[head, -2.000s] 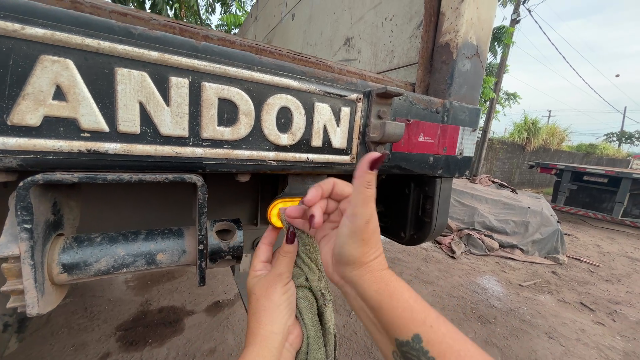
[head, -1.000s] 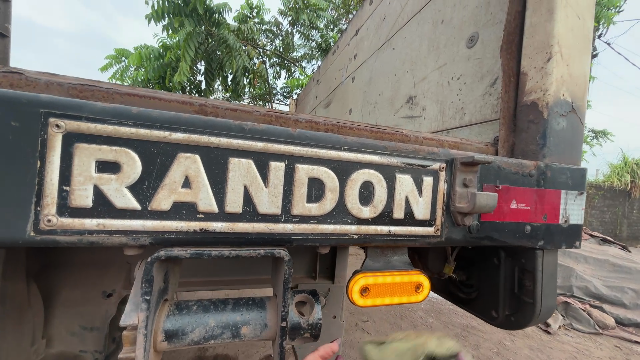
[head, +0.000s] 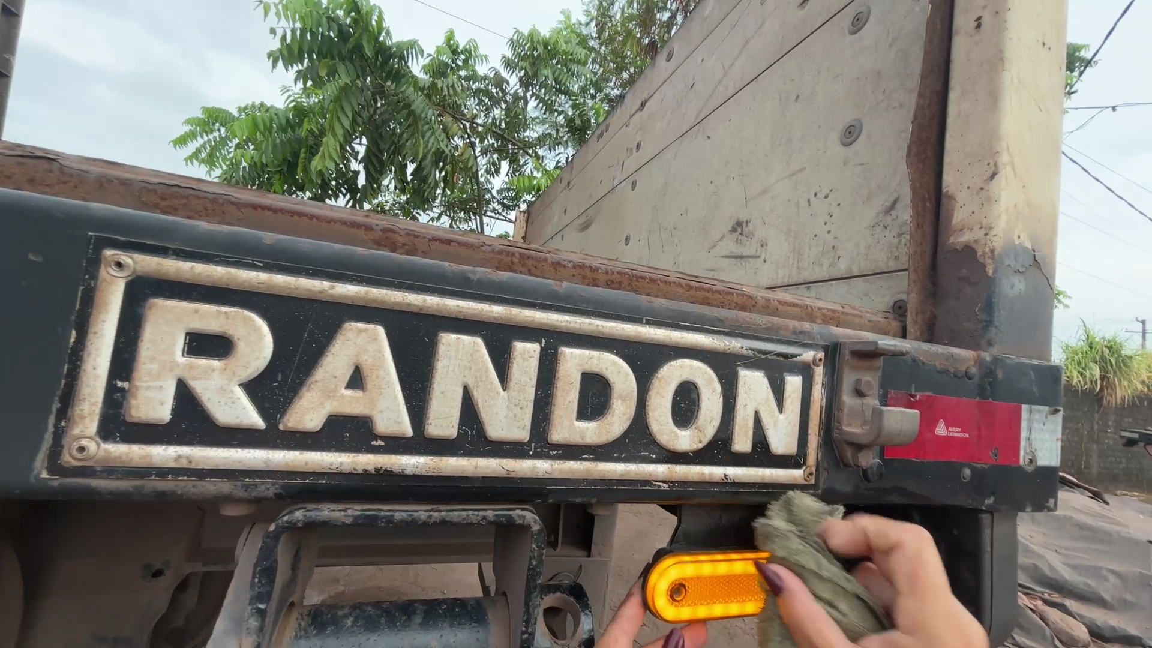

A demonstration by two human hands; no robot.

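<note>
My right hand (head: 886, 585) grips a greenish-grey cloth (head: 814, 562) and presses it on the right end of a lit amber marker lamp (head: 706, 587). My left hand (head: 641, 625) is at the lamp's lower left, its fingertips by the lamp's edge and underside; most of this hand is out of view below. The oval lamp hangs under the trailer's rear beam. The right end of the lamp is hidden by the cloth and my right thumb.
Above the lamp runs the black beam with a raised RANDON nameplate (head: 468, 387), a metal latch bracket (head: 868, 414) and red-and-white reflective tape (head: 954, 427). A bent black metal frame (head: 405, 517) stands out at lower left. A grey tarp (head: 1084, 558) lies on the ground at right.
The cloth, low in the frame a second ago, has come up onto the lamp's right end in my right hand. My left fingers have come to the lamp's left end.
</note>
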